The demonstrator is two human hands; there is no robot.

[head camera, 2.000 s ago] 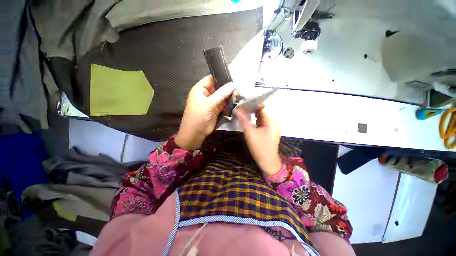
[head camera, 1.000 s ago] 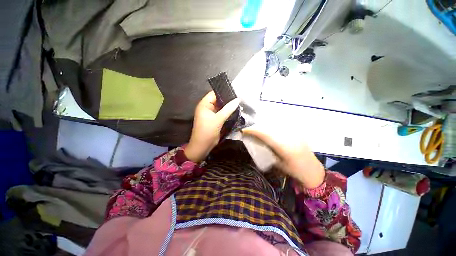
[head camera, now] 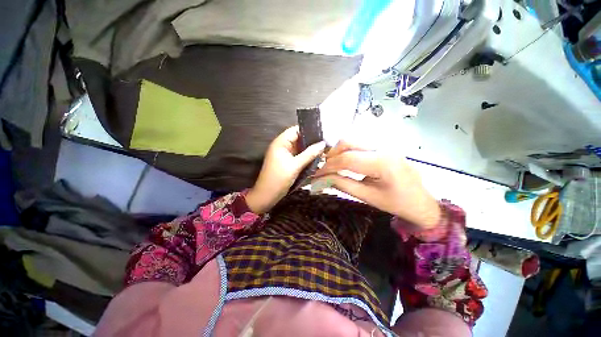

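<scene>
My left hand grips a short dark folded strip between thumb and fingers, its stitched end pointing up and away from me. My right hand is at the strip's lower end, thumb and fingers pinched close to it; a small pale grey bit shows under its fingers. Whether the right fingers hold that bit or the strip is hard to tell. Behind the hands a large dark brown panel lies on the table, with a five-sided yellow-green patch on its left part.
The white sewing machine head stands at the upper right, its needle area lost in glare. Orange-handled snips and a blue-green handle lie at the right. Grey-brown cloth is piled upper left. A red-ended roll sits below the table edge.
My right hand has come back up from the lap to the strip. The left hand still holds the strip, now more upright. The camera view has shifted, showing more of the machine.
</scene>
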